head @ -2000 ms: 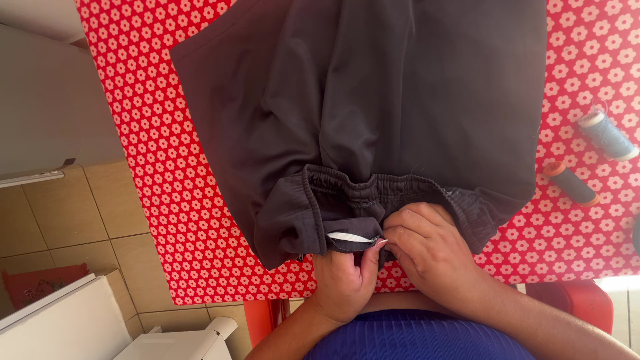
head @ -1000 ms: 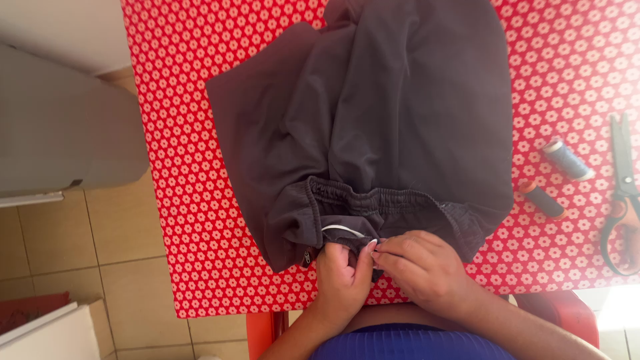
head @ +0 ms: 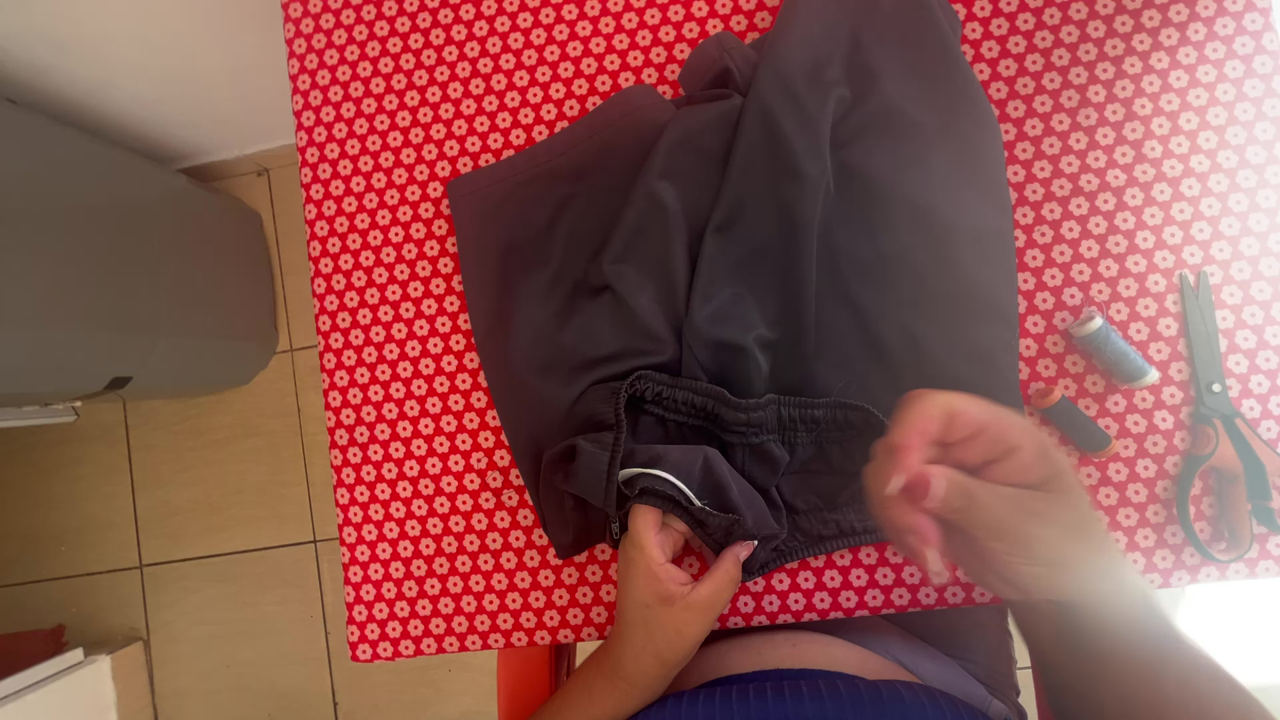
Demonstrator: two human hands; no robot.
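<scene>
Dark elastic-waisted shorts [head: 840,250] lie on the table, their gathered waistband [head: 700,405] toward me. My left hand [head: 665,590] pinches the waistband's near edge between thumb and fingers, beside a curved white strip [head: 665,480] that shows in the opening. My right hand [head: 970,490], blurred, is raised to the right of the waistband with thumb and fingertips close together. Whether it holds a needle or thread cannot be made out.
A red tablecloth with flowers [head: 400,350] covers the table. At the right lie a light blue thread spool [head: 1115,348], a dark thread spool [head: 1075,422] and orange-handled scissors [head: 1215,430]. A red chair [head: 525,680] is at the near edge.
My right hand has left the waistband and moved right, while my left hand keeps its pinch. The view has shifted, bringing the scissors fully into sight.
</scene>
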